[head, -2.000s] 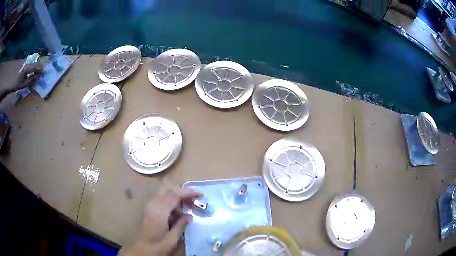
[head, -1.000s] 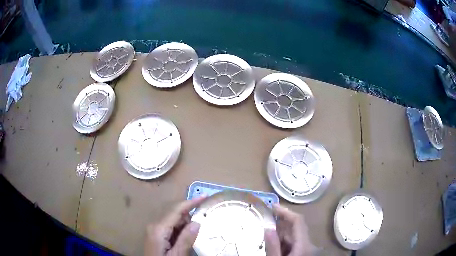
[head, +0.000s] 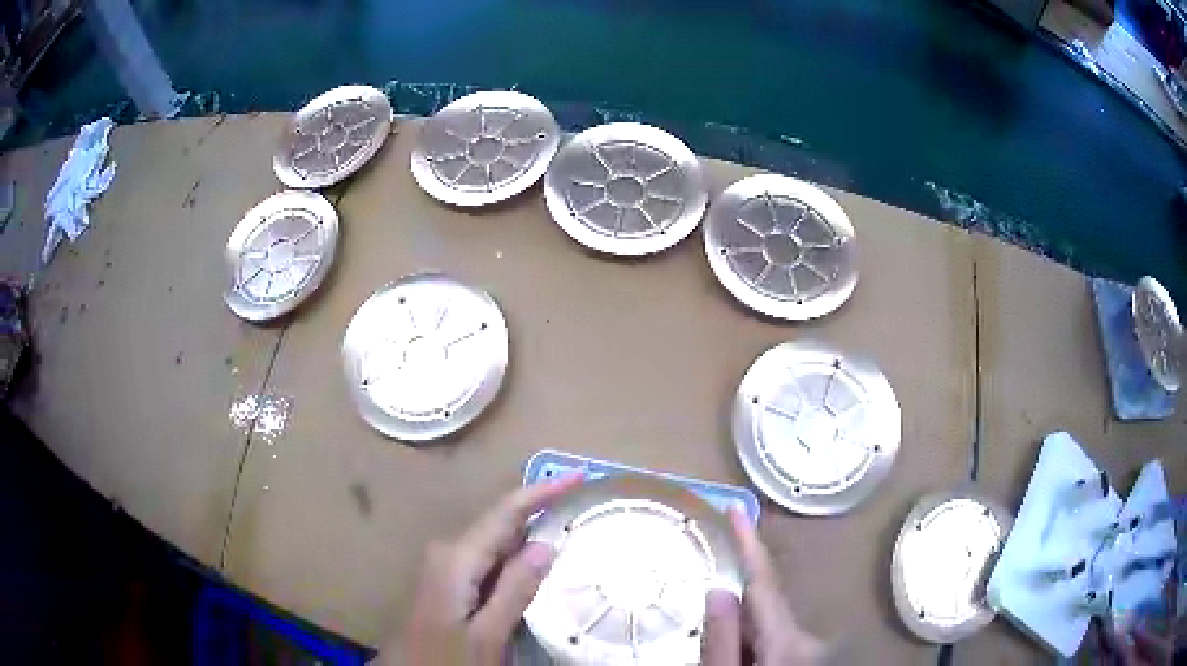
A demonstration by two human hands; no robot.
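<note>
A pale silver ribbed disc (head: 634,572) lies over a light blue square base plate (head: 560,466) at the bottom centre. Only the plate's back edge and corners show; any posts are hidden under the disc. My left hand (head: 488,579) grips the disc's left rim, thumb on top and fingers at the far left edge. My right hand (head: 755,599) grips its right rim, thumb on the face. Both hands are cut off by the lower picture edge.
Several ribbed discs (head: 626,189) lie in an arc on the cardboard-covered bench (head: 586,351). White plates with posts (head: 1061,546) are at lower right, near a partly visible hand. A disc-and-plate unit (head: 1130,351) is far right. Crumpled white wrapping (head: 81,182) lies left; a green belt (head: 729,65) runs behind.
Since two seconds ago, the disc has come over the plate and both hands now hold it. In the last second, white plates have appeared at lower right and the view has shifted slightly.
</note>
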